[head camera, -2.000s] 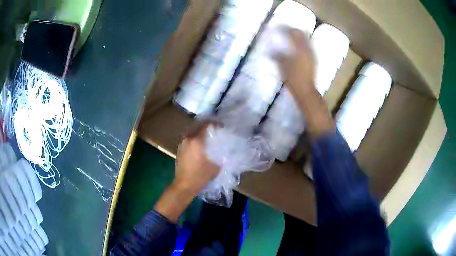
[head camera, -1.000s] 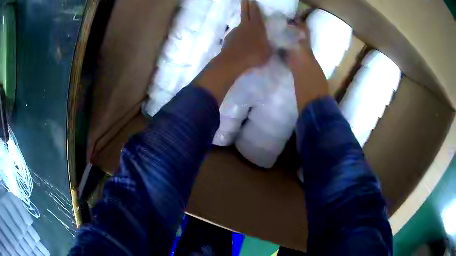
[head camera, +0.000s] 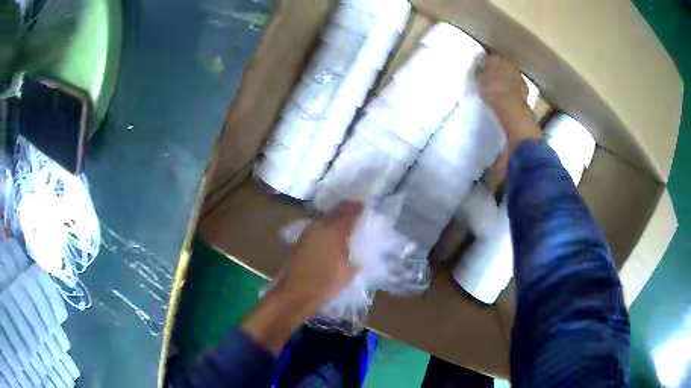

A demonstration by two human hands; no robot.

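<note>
Several long columns of nested round white parts lie slantwise in an open brown carton. My left hand is at the carton's near edge, closed on the gathered end of a clear, crumpled plastic bag that covers the near ends of the middle columns. The hand is slightly blurred. My right hand is at the far end of a middle column; its fingertips are partly hidden, so its hold cannot be told. A short white stack lies at the near right.
The dark workbench with a yellowish edge is on the left. On it are a smartphone, a light green fan base, tangled white cord and more white stacks. The carton's flap stands open at the far right.
A second ago both hands were together at the far part of the middle columns. My left hand has come back to the near edge with the bag end; my right hand is farther right. The view has shifted.
</note>
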